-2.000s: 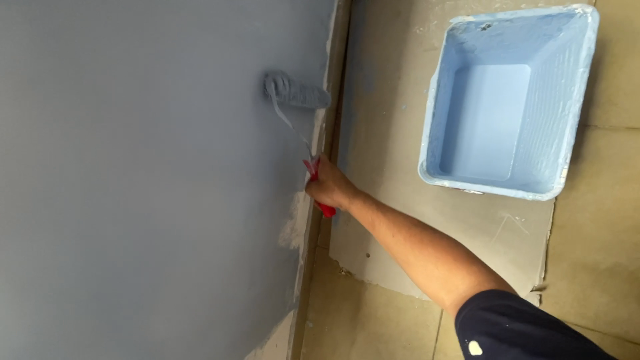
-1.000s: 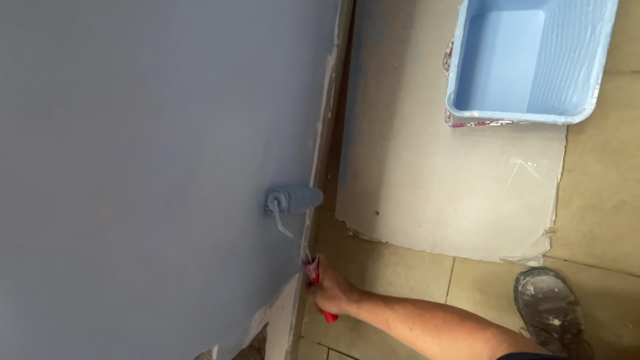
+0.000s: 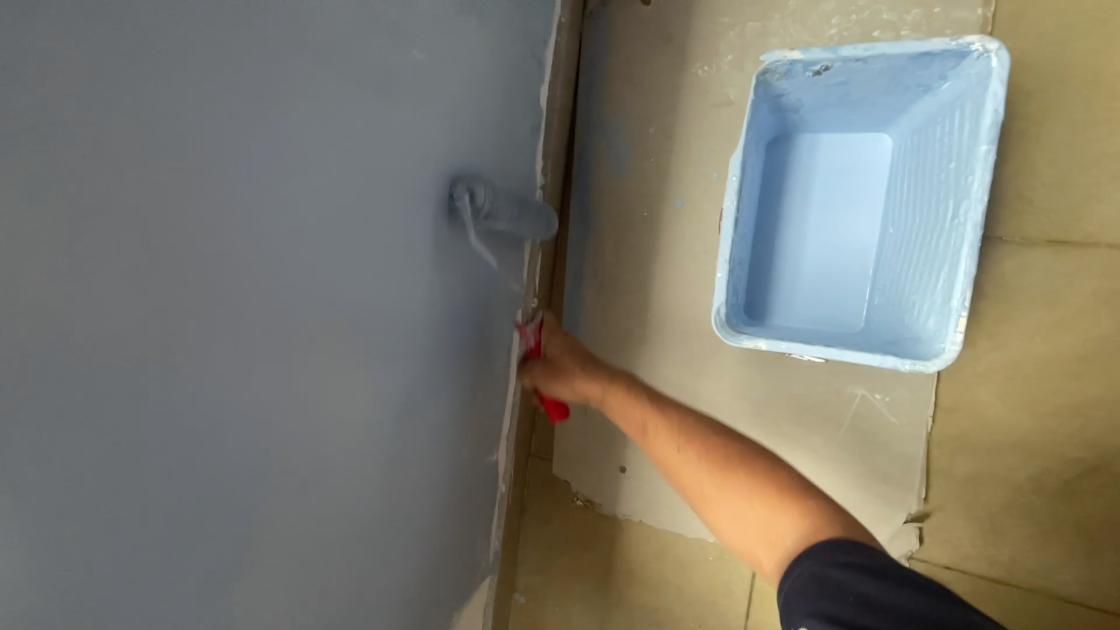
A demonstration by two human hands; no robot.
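Observation:
My right hand (image 3: 564, 363) is closed around the red handle (image 3: 551, 409) of a paint roller. Its bent wire frame leads up to the roller cover (image 3: 503, 210), coated in blue-grey paint and lying against the painted wall (image 3: 262, 306), with its right end at the wall's lower edge. Right of my hand, a light blue plastic paint tray (image 3: 987, 201) sits on a flat sheet; liquid paint fills its well and wet paint coats its ribbed slope. My left hand is out of view.
A paint-marked protective sheet (image 3: 665, 420) with torn edges covers part of the tan tiled floor (image 3: 1041, 420). A narrow baseboard (image 3: 560, 114) runs between wall and floor. A pale, unpainted-looking patch (image 3: 472, 608) shows low on the wall at the bottom of the view.
Since one second ago, my right hand and the roller have moved along the wall's lower edge to beside the tray. The shoe seen then is out of view. The view has shifted.

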